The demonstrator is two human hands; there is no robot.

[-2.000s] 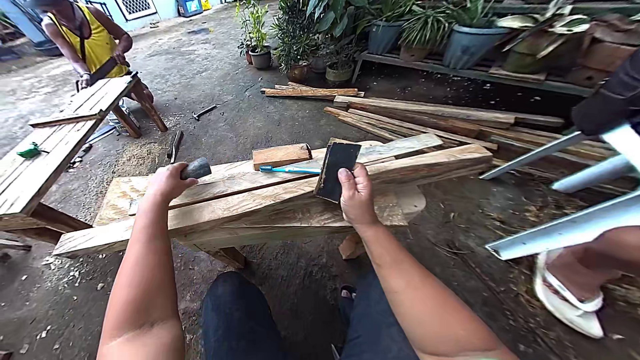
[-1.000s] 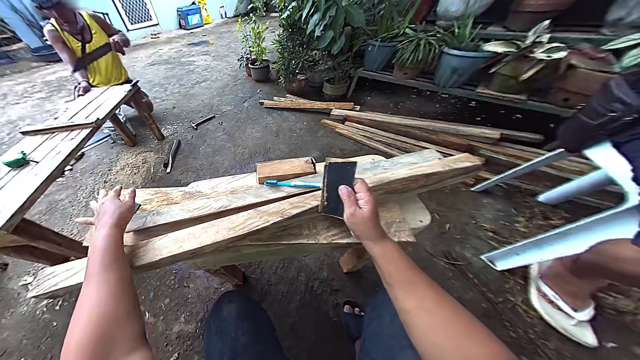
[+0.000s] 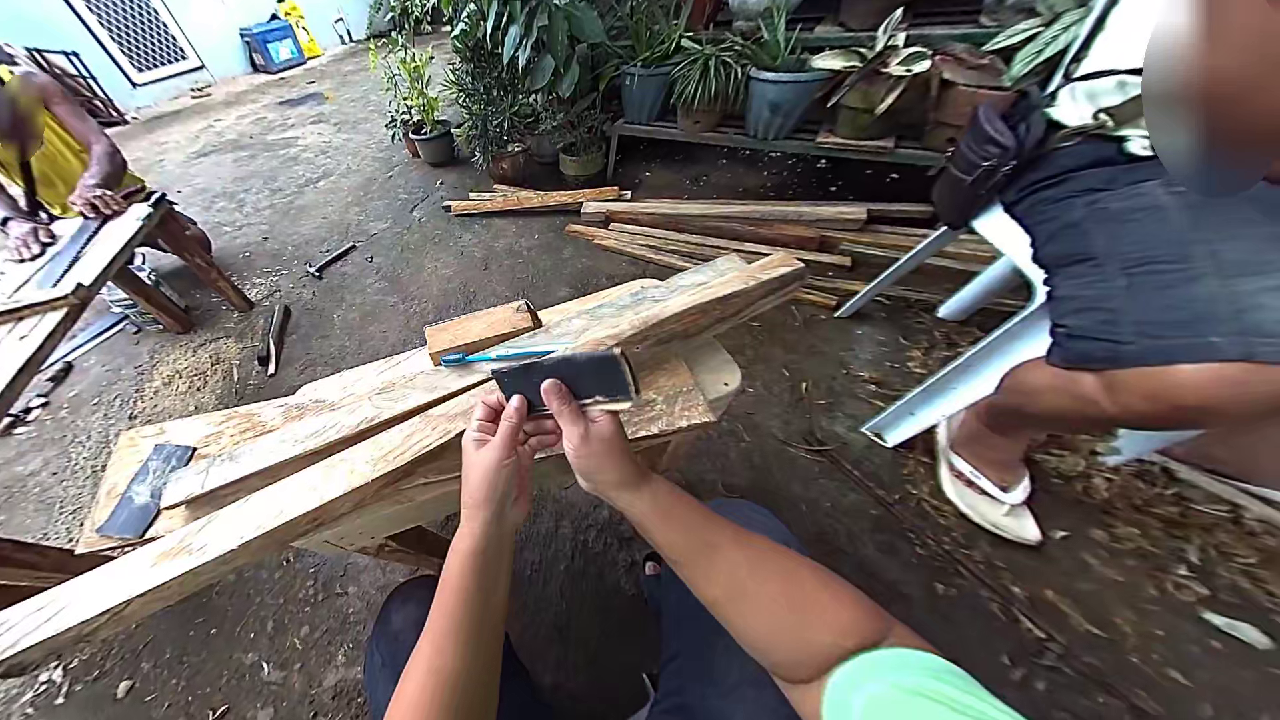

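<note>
Both hands hold a dark, flat sanding block or sandpaper-covered piece point(image 3: 575, 382) over a wooden bench. My left hand point(image 3: 500, 440) grips its left end, thumb on the near edge. The thumb of my right hand point(image 3: 590, 435) presses on its dark face; the fingers underneath are partly hidden. Beneath lie long wooden planks point(image 3: 390, 440). Just beyond the hands, a blue toothbrush point(image 3: 500, 355) rests beside a short wooden block point(image 3: 482, 330). A worn grey sheet, perhaps sandpaper point(image 3: 146, 492), lies at the bench's left end.
At the far left, a person point(image 3: 90, 180) has their hands by a handsaw point(image 3: 65, 258) on another bench. A hammer point(image 3: 332, 260) and stacked lumber point(image 3: 720, 215) lie on the ground. Close on the right, another person point(image 3: 1150, 240) sits on a white chair point(image 3: 970, 360).
My left hand has come from the left part of the planks to the dark piece. That piece, upright before in my right hand, is now turned sideways. The grey sheet now shows on the bench.
</note>
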